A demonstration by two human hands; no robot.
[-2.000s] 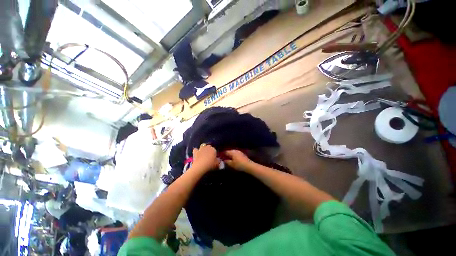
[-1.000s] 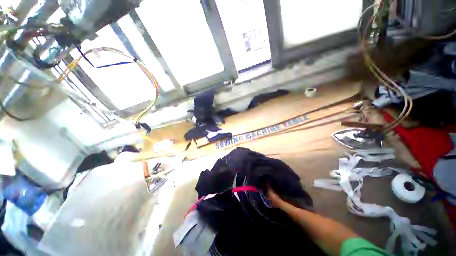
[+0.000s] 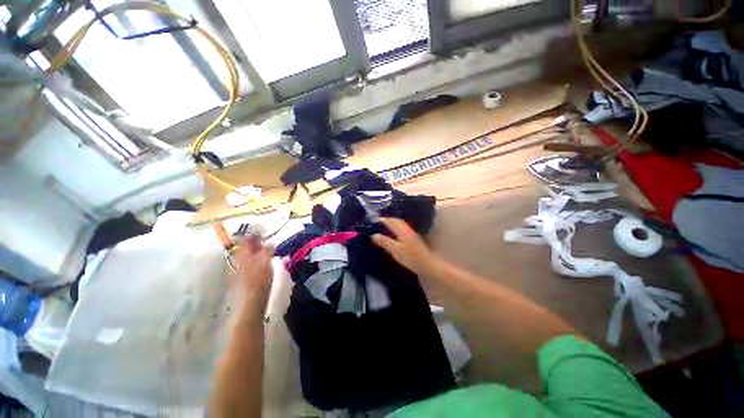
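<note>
A bundle of dark cut pieces [image 3: 367,351] lies in front of me, with a bright pink-red tie [image 3: 322,239] around its middle. Grey and white edges show in folds below the tie. My right hand [image 3: 401,243] rests on the bundle's right side beside the tie, fingers spread. My left hand [image 3: 252,260] is left of the bundle, off it and slightly blurred. It is close to an iron with an orange-brown handle [image 3: 223,236] on the table; whether it holds anything cannot be told.
Tangled white tape strips [image 3: 563,245], a tape roll [image 3: 638,237] and another iron [image 3: 564,170] lie to the right. Red cloth with grey panels [image 3: 718,224] is at far right. A white-covered surface [image 3: 155,318] is at left. Dark scraps [image 3: 314,139] and a small roll [image 3: 491,100] lie near the window.
Both hands were at the tie first; the left hand then left view and now shows left of the bundle. The bundle has turned, showing more grey and white edges. The view has shifted.
</note>
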